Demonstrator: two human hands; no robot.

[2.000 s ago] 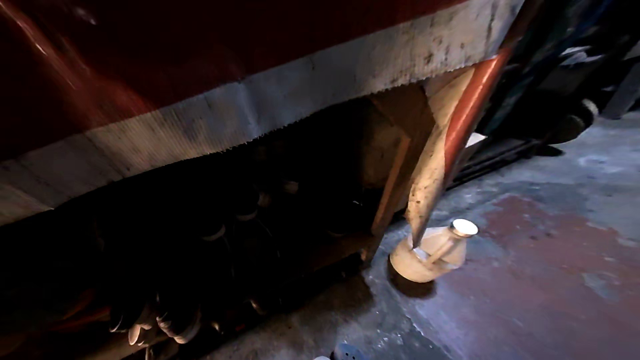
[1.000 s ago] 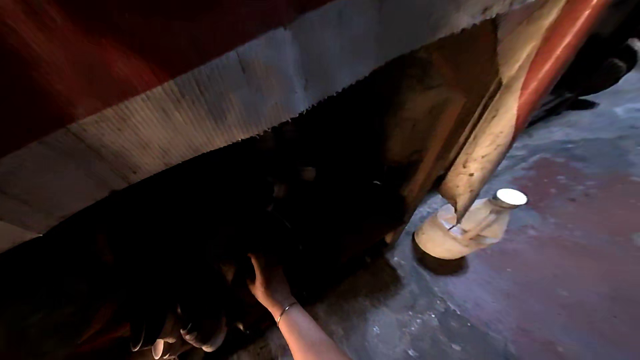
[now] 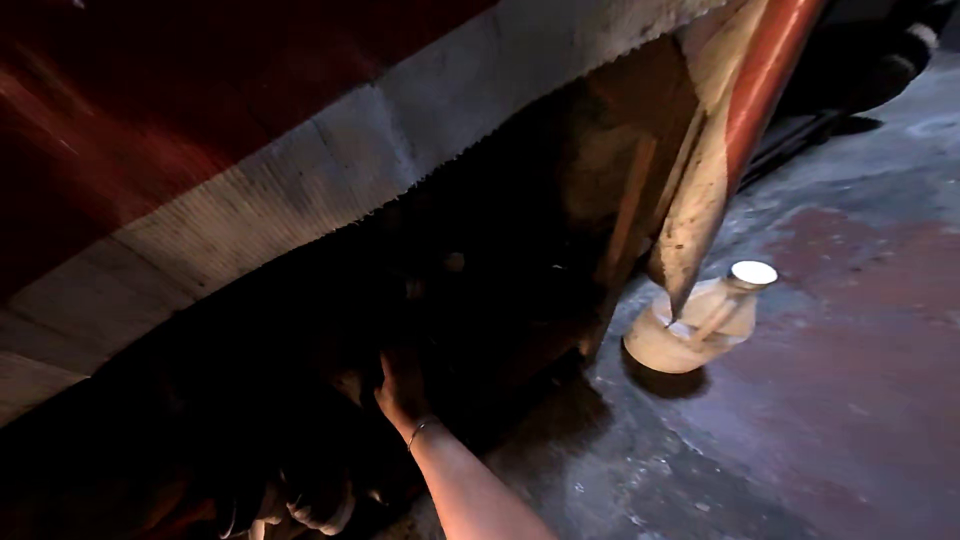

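Note:
My right hand [image 3: 403,386], with a thin bracelet at its wrist, reaches into the dark space beneath a red and white cloth [image 3: 300,172]. Its fingers fade into shadow, so whether they hold anything cannot be told. Pale rounded things [image 3: 322,510], too dim to name, lie below and left of the hand. My left hand is out of the picture. To the right of my arm, a whitish plastic jug [image 3: 686,330] with a handle and a white cap stands on the floor, and the cloth's hanging corner comes down at it.
A wooden upright [image 3: 630,202] stands at the right side of the dark space. The floor [image 3: 847,390] is worn concrete with reddish patches. Dark rounded objects [image 3: 892,75] sit at the upper right. The cloth's lower edge hangs low over my hand.
My right hand, not in view two seconds ago, came into the dark space by one second ago and is now farther in, its fingers more hidden by shadow.

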